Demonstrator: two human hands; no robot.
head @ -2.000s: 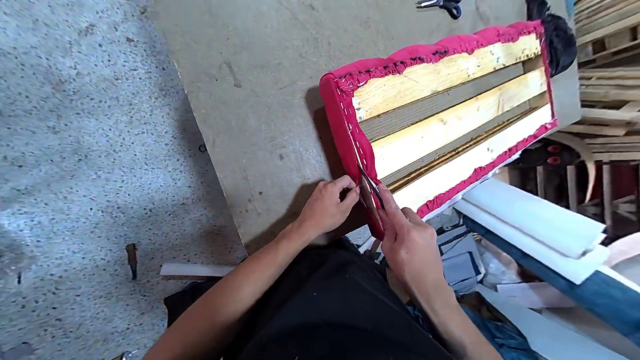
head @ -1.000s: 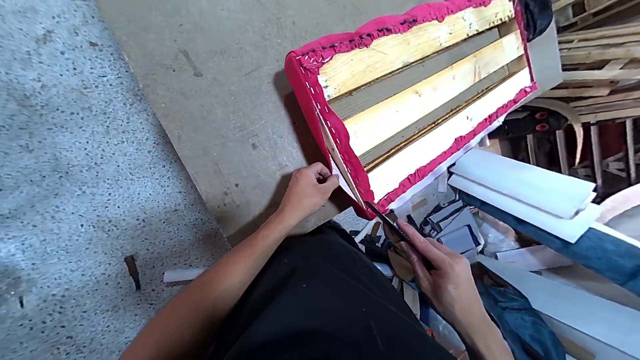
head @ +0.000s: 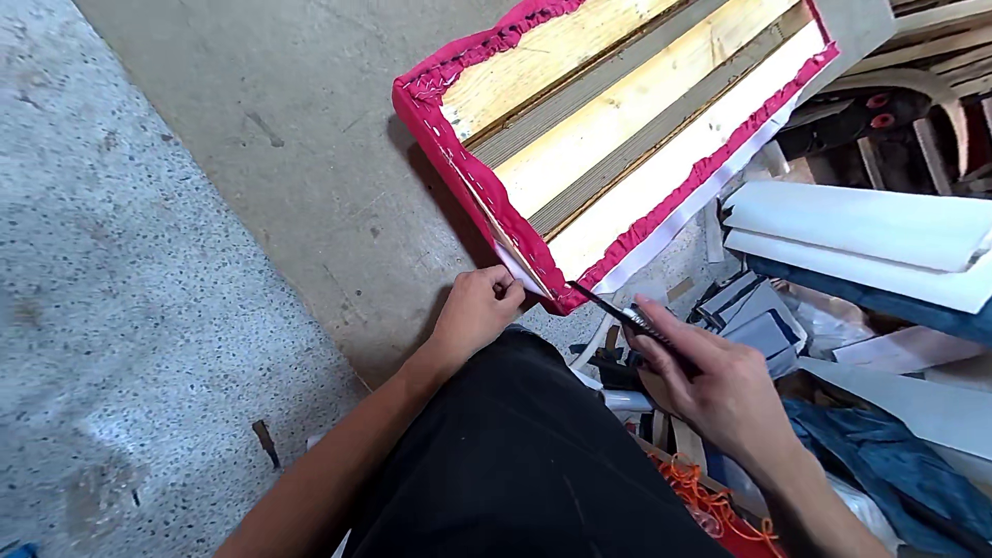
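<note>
A slatted wooden frame (head: 612, 128) with red fabric (head: 496, 186) folded over its edges and fastened with staples lies on a grey-brown board. Along its near-left side the red fabric is parted in a long slit, with white material (head: 518, 263) showing inside. My left hand (head: 479, 306) pinches fabric at that side, close to the near corner. In my right hand (head: 694, 364) is a slim dark metal tool (head: 612, 310) with a ridged part; its kind I cannot tell. Its pointed end is at the red fabric of the near corner.
Folded white sheets (head: 860, 232) lie at the right over dark blue material. Wooden strips (head: 930, 39) are stacked at the upper right. Orange string (head: 713, 496) and mixed scraps lie at the lower right. A small brush-like thing (head: 266, 443) rests on the speckled floor.
The tool, along the parted side two seconds ago, is now at the near corner. My right hand has moved away from my left, to the right. White material now shows in the slit.
</note>
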